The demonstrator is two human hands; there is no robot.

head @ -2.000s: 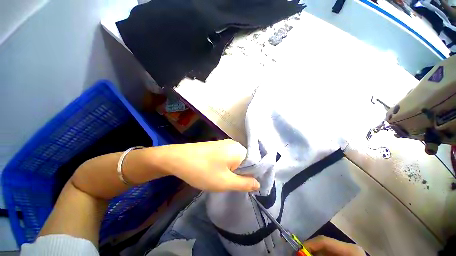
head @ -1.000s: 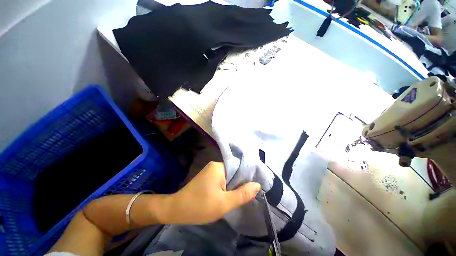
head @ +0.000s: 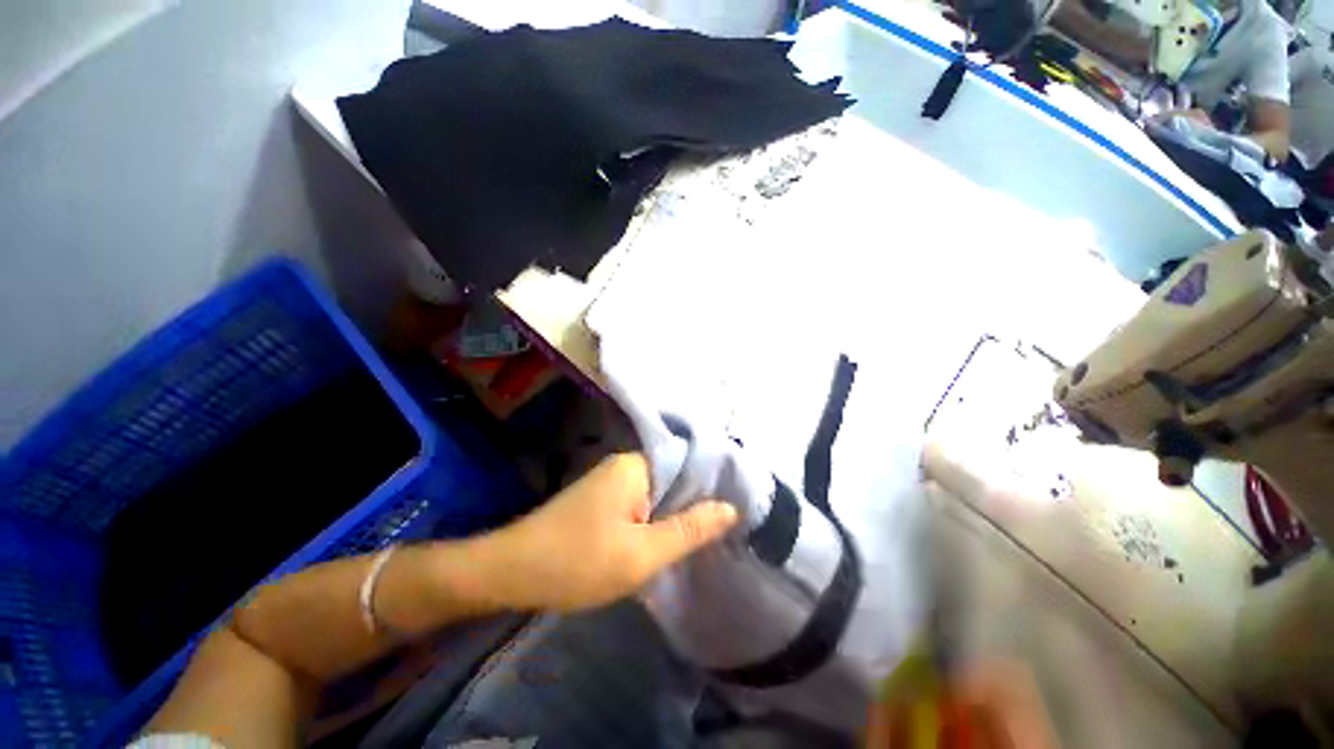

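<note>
The garment panel (head: 717, 600) lies with its pale grey reverse up, bunched at the table's front edge and hanging over it. A black strip (head: 837, 578) curves across it. My left hand (head: 607, 534) grips the panel's folded edge between thumb and fingers. My right hand (head: 973, 710), blurred and cut off by the bottom edge, holds the scissors (head: 922, 699), whose red and yellow handles show. The blades are a grey blur pointing up, to the right of the strip and apart from my left hand. Whether the blades are open cannot be told.
A blue plastic crate (head: 388, 381) stands at the left below the table. A stack of black cut pieces (head: 541, 139) lies at the table's far left. The cream sewing machine head (head: 1214, 344) is at the right. A person's arm (head: 1270, 125) shows at the top right behind the partition (head: 1010, 147).
The scissors have moved right, away from the cloth at my left thumb, and my right hand has come into view with them. My left hand still holds the panel, slightly further left.
</note>
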